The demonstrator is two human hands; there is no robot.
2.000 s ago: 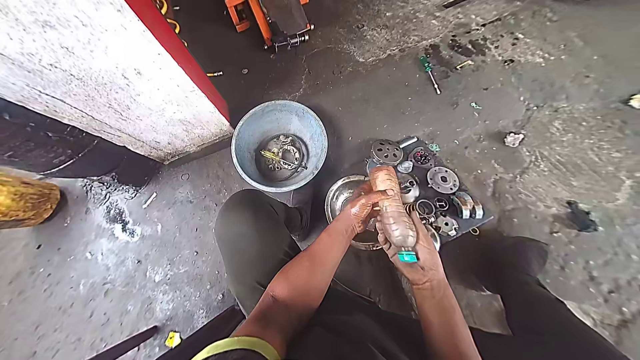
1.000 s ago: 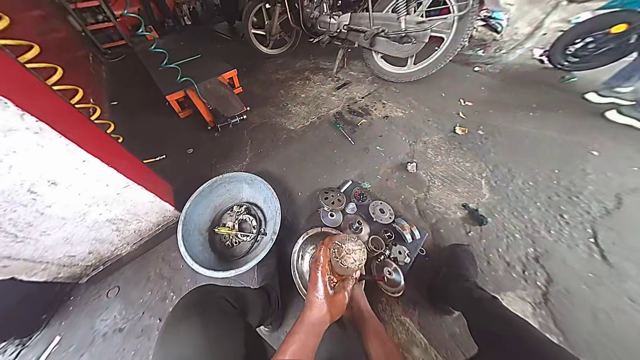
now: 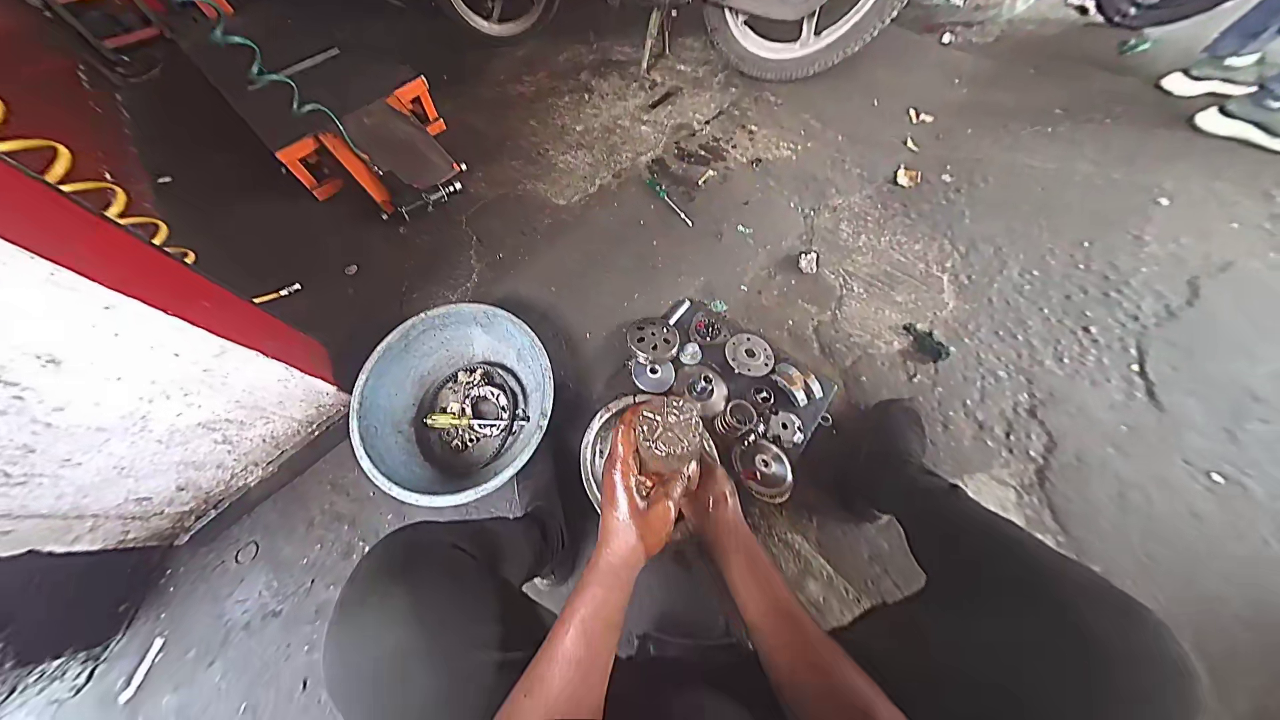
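My left hand wraps the side of a wet plastic bottle, whose ribbed base faces up at the camera; its cap end is hidden. Against the bottle's lower right side is my right hand, its fingers partly covered. Both hands are over a round metal bowl. Just beyond and to the right, a dark tray holds metal engine parts, among them a drilled round plate, a coil spring, a clutch bell and a round pulley-like part.
At left stands a blue-grey basin with a ring gear and a yellow-handled screwdriver inside. A green-handled screwdriver lies on the floor ahead. Farther off are an orange-and-black lift, a motorcycle wheel and a person's shoes. A wall edge borders the left.
Two seconds ago the bottle lay slanted in my hands with its teal cap toward me; now its base faces the camera. The view has shifted to take in more floor ahead.
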